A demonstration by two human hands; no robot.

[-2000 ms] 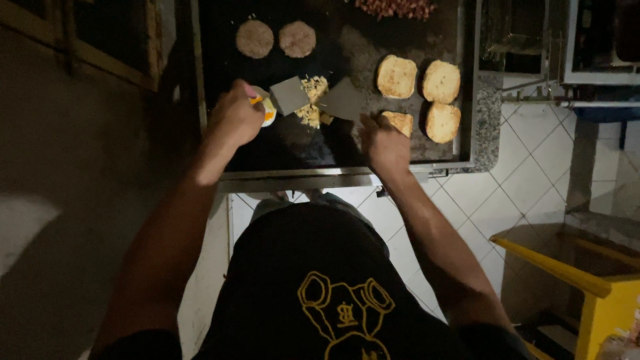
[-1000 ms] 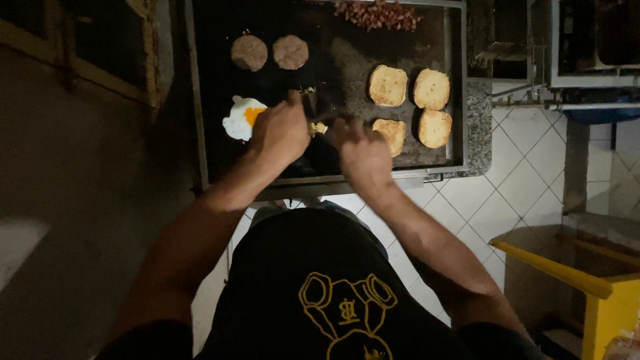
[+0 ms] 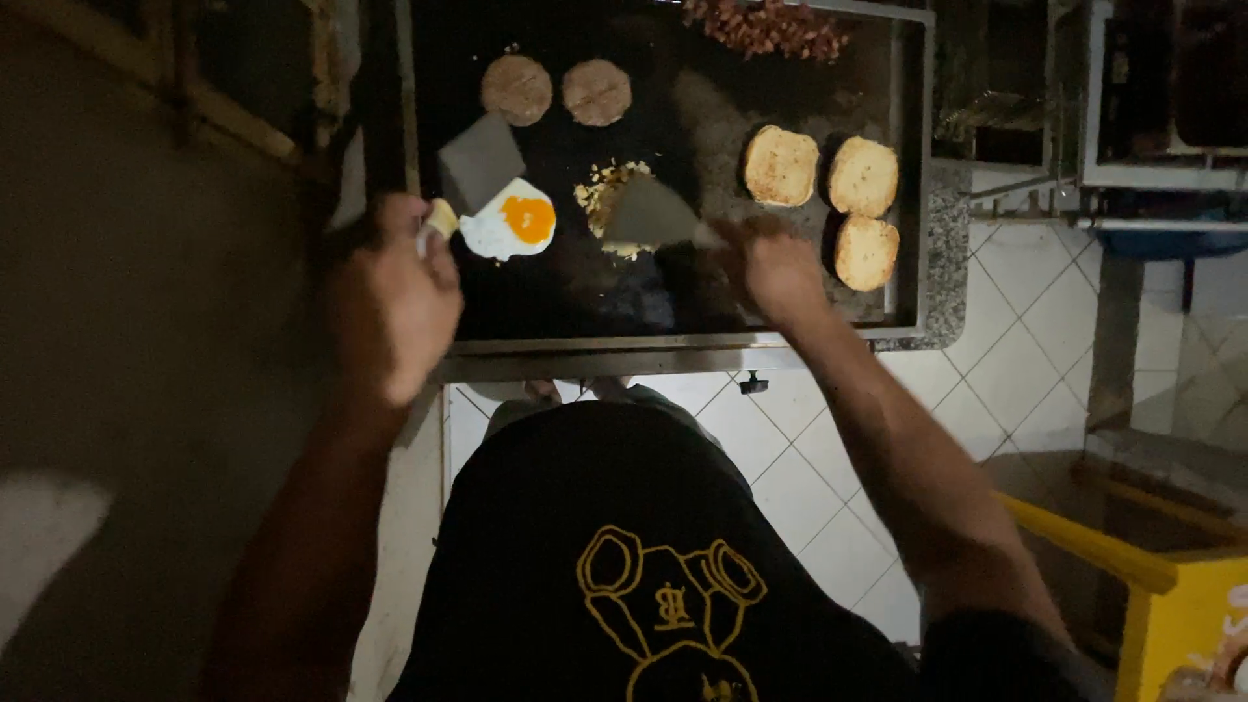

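Observation:
My left hand (image 3: 400,292) is closed on the pale handle of a metal spatula (image 3: 482,161), whose blade is raised just behind a fried egg (image 3: 510,220) with an orange yolk. In my right hand (image 3: 775,268) is a second spatula (image 3: 648,213), its wide blade lying over a small heap of chopped food (image 3: 604,190) on the black griddle (image 3: 575,302). Two round meat patties (image 3: 517,90) cook side by side farther back. Toasted bun halves (image 3: 781,166) lie to the right, one of them partly hidden by my right hand or out of sight.
Diced reddish meat (image 3: 765,29) is heaped at the back of the griddle. A metal rim (image 3: 624,343) runs along the griddle's front, with a black knob (image 3: 754,383) below it. A granite edge (image 3: 946,263) borders the right side. A yellow frame (image 3: 1102,546) stands low at the right.
My left hand has moved left, away from the chopped food, and the egg beside it is uncovered. My right hand has moved slightly right, over where a bun half showed earlier.

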